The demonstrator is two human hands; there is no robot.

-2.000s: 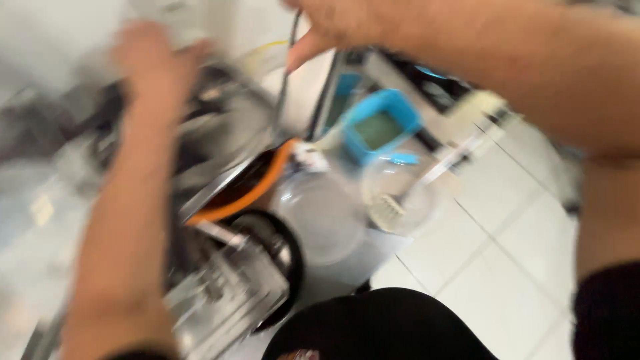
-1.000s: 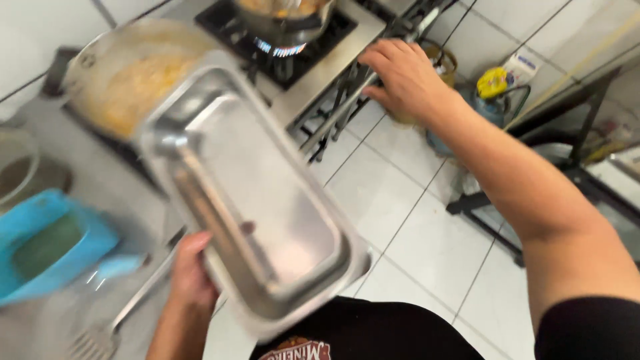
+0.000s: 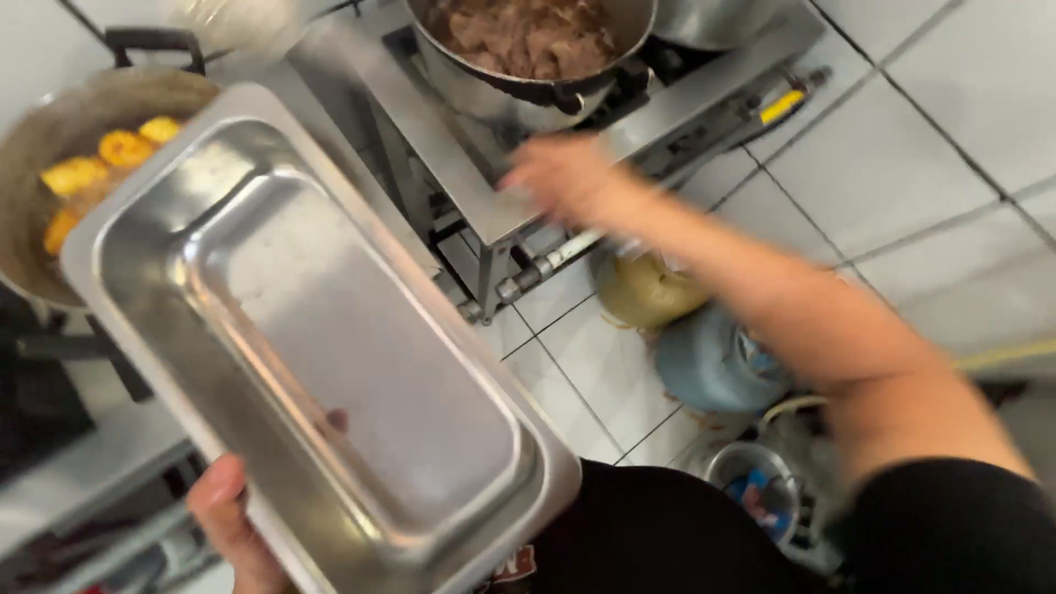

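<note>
My left hand (image 3: 235, 516) grips the lower left rim of a deep rectangular stainless steel pan (image 3: 363, 330), its thumb on the rim and its fingers hidden beneath. The pan is tilted, its inside facing me, with a small dark spot on the bottom. My right hand (image 3: 557, 177) is blurred over the front edge of a steel gas stove (image 3: 462, 165), just below a metal pot (image 3: 528, 95) of browned meat; its fingers are too blurred to read. Left of the pan, a large pot (image 3: 33, 256) holds yellow pieces in frying food.
Another metal pot (image 3: 718, 21) stands at the stove's back right. Gas pipes with a yellow-marked part (image 3: 782, 107) run along the stove's front. On the tiled floor are a yellowish gas cylinder (image 3: 648, 289), a blue-grey one (image 3: 718, 363) and a metal container (image 3: 755, 487) holding something blue.
My left hand came to hold the steel pan between two seconds and one second ago and still holds it. The view has swung toward the stove, and the meat pot now shows more fully.
</note>
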